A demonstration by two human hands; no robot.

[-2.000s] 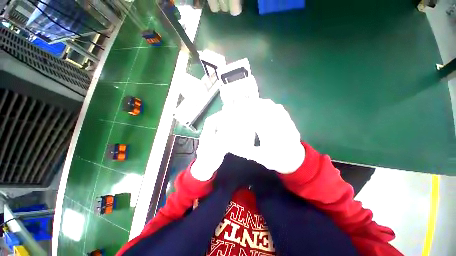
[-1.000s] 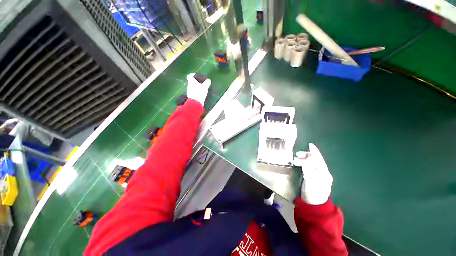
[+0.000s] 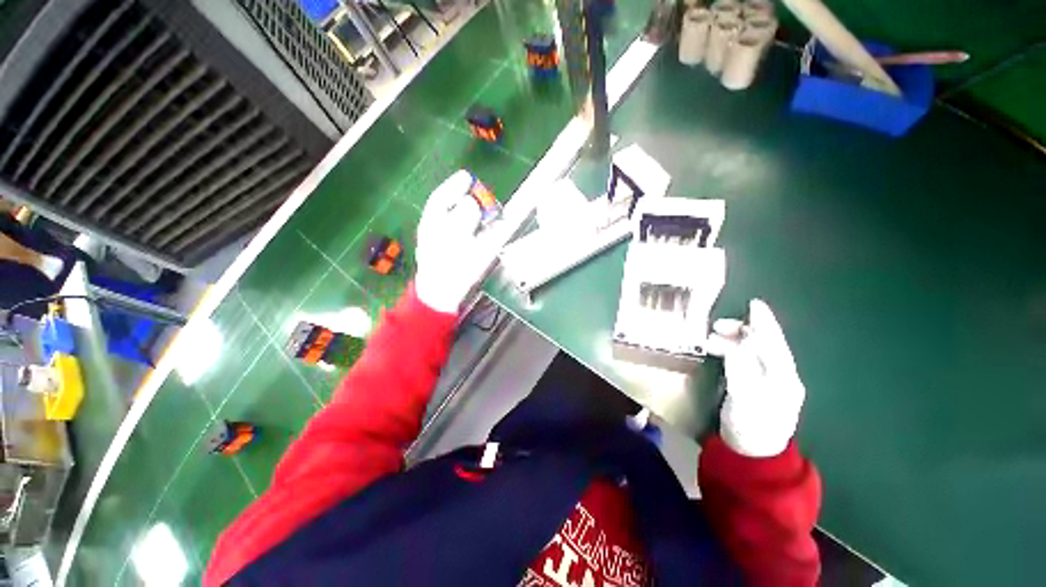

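My left hand [image 3: 451, 243], in a white glove, holds a small electrical unit [image 3: 484, 202] with an orange band and a bluish face, above the edge of the belt. My right hand [image 3: 762, 381], also white-gloved, is beside the lower right corner of the pale assembly fixture [image 3: 669, 281]; thumb and forefinger are apart, and no part shows in it. Whether the thumb touches the fixture is unclear. The fixture has a dark rectangular opening and slots. A second, narrower fixture [image 3: 570, 247] lies angled to its left.
The green belt conveyor [image 3: 301, 269] carries several spaced orange-banded units [image 3: 311, 342] left of the green bench [image 3: 872, 298]. A metal post [image 3: 596, 98] stands between them. A blue bin [image 3: 863, 96] with stick-like tools and pale cylinders [image 3: 727, 41] are at the back.
My left hand has gone from reaching over the belt to the belt's bench-side edge, bringing the unit back. The view has shifted slightly; my right hand remains by the fixture.
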